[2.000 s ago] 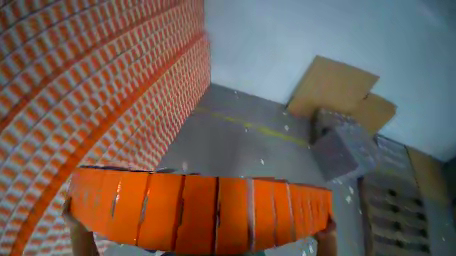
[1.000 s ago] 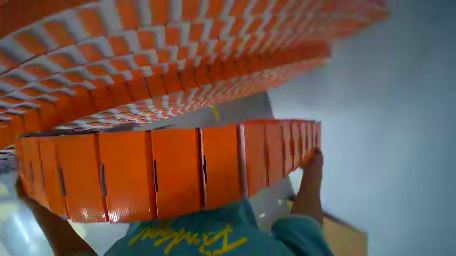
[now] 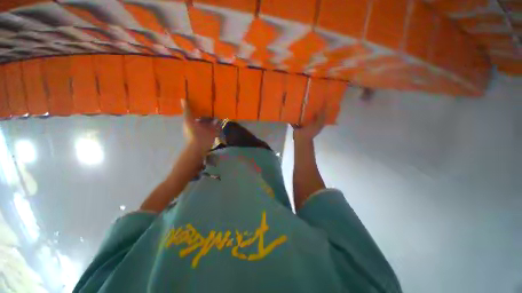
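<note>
A long row of orange cartons (image 3: 166,86) runs from the left edge to right of centre, along the lower edge of the carton stack (image 3: 343,23). My left hand (image 3: 200,130) is raised with its palm and spread fingers against the row's face and lower edge. My right hand (image 3: 312,121) is raised against the row near its right end, fingers up on the orange face. Both hands look laid against the row, not closed around it. Blur hides the exact finger contact and whether the row rests fully on the stack.
The stack's orange-and-white layers curve overhead across the top. A pale wall (image 3: 423,171) is on the right. My teal shirt (image 3: 223,212) with yellow script fills the lower middle. Bright lights (image 3: 89,150) show at the left.
The row has gone up against the stack. My hands have left its two ends, moved closer together and now lie on its face. The view has tilted, showing more shirt.
</note>
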